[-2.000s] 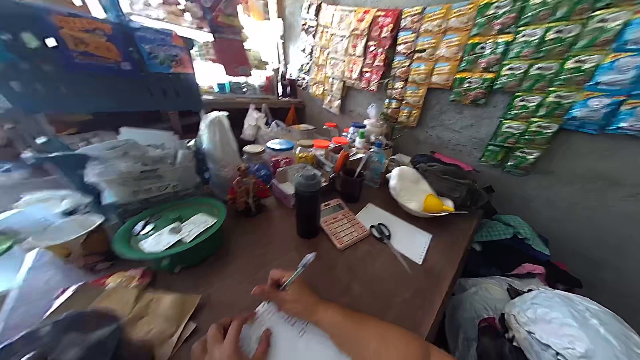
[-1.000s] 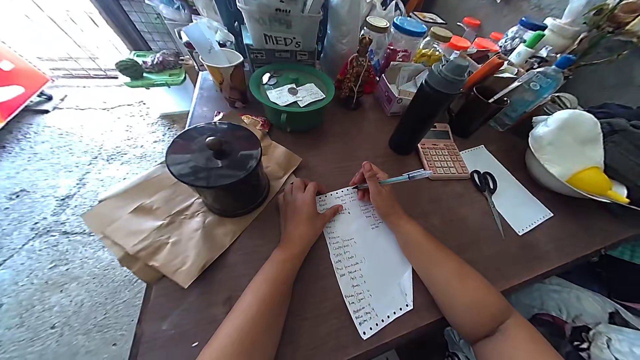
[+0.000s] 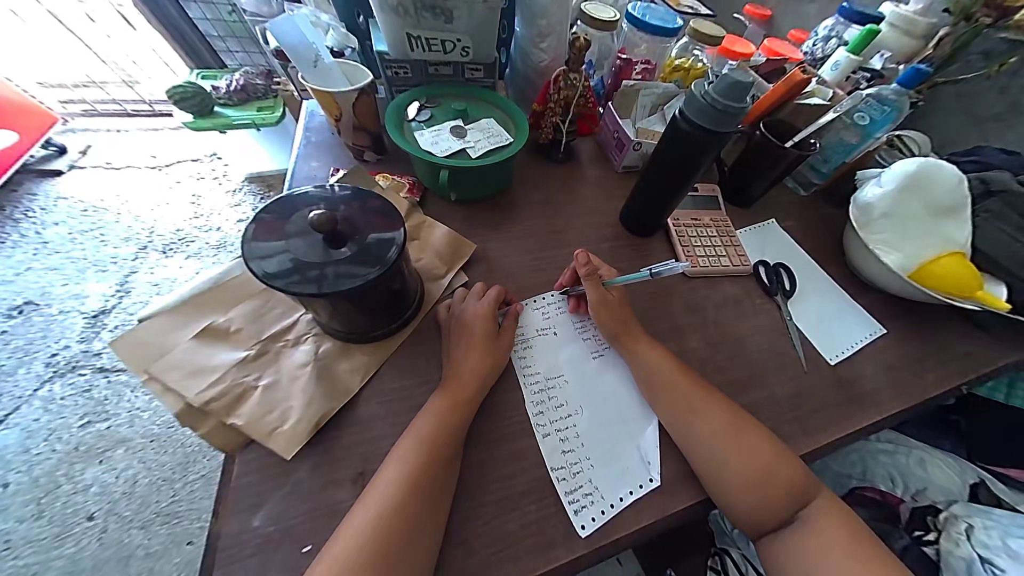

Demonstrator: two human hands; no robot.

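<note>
A long sheet of paper with punched edges point(image 3: 592, 432) lies on the brown table and bears a handwritten list. My right hand point(image 3: 596, 292) holds a pen point(image 3: 640, 275), its tip at the top of the sheet. At the sheet's upper left edge rests my left hand point(image 3: 478, 332), fingers bent, pressing on the paper's margin. Beyond my right hand lie a pink calculator point(image 3: 709, 240), a pair of scissors with black handles point(image 3: 780, 300) and a second sheet of punched paper point(image 3: 832, 316). The scissors' blades are nearly together and partly overlap that sheet.
At the left a dark lidded pot point(image 3: 328, 264) stands on brown paper bags point(image 3: 264, 376). Farther back are a green tub point(image 3: 460, 172), a patterned cup point(image 3: 348, 112), a black bottle point(image 3: 676, 160), lidded jars and a dressed figurine point(image 3: 564, 104). A white helmet-like bowl point(image 3: 880, 240) is at the right.
The view has swung down and left since two seconds ago, bringing the pot into sight. Over the last second both hands have stayed at the sheet's top, the pen still in my right hand.
</note>
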